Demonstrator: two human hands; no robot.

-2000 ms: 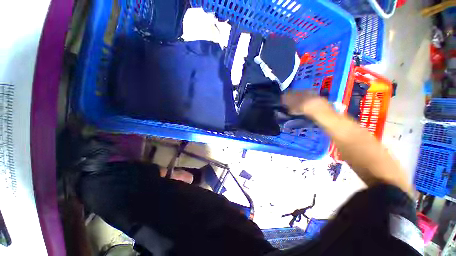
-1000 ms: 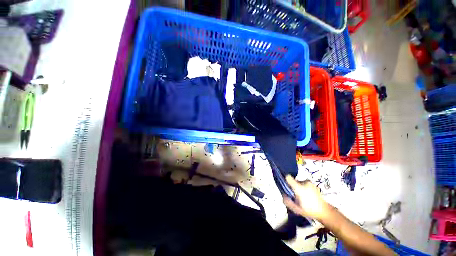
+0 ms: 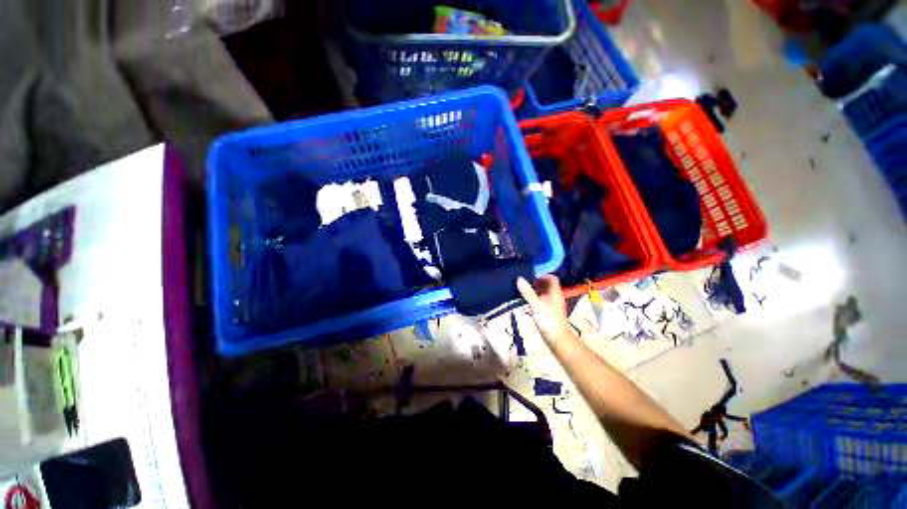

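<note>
My right hand (image 3: 544, 306) reaches in from the lower right and grips the end of a small stack of dark cut pieces (image 3: 487, 285). The pieces lie across the near right rim of the blue crate (image 3: 338, 324), partly over its inside. The crate holds a large navy cloth (image 3: 348, 260), white pieces (image 3: 348, 201) and a dark piece with a pale edge (image 3: 457, 187). My left hand is not in view.
Two red crates (image 3: 718, 189) with dark cloth stand right of the blue crate. More blue baskets (image 3: 448, 62) stand beyond. The white table (image 3: 119, 298) at left bears green snips (image 3: 67, 383) and a black phone (image 3: 91, 475). Scraps (image 3: 718, 413) litter the floor.
My right hand first reached into the blue crate, then held dark pieces below its near rim. Now it holds them up over that rim. The camera view has turned and shifted.
</note>
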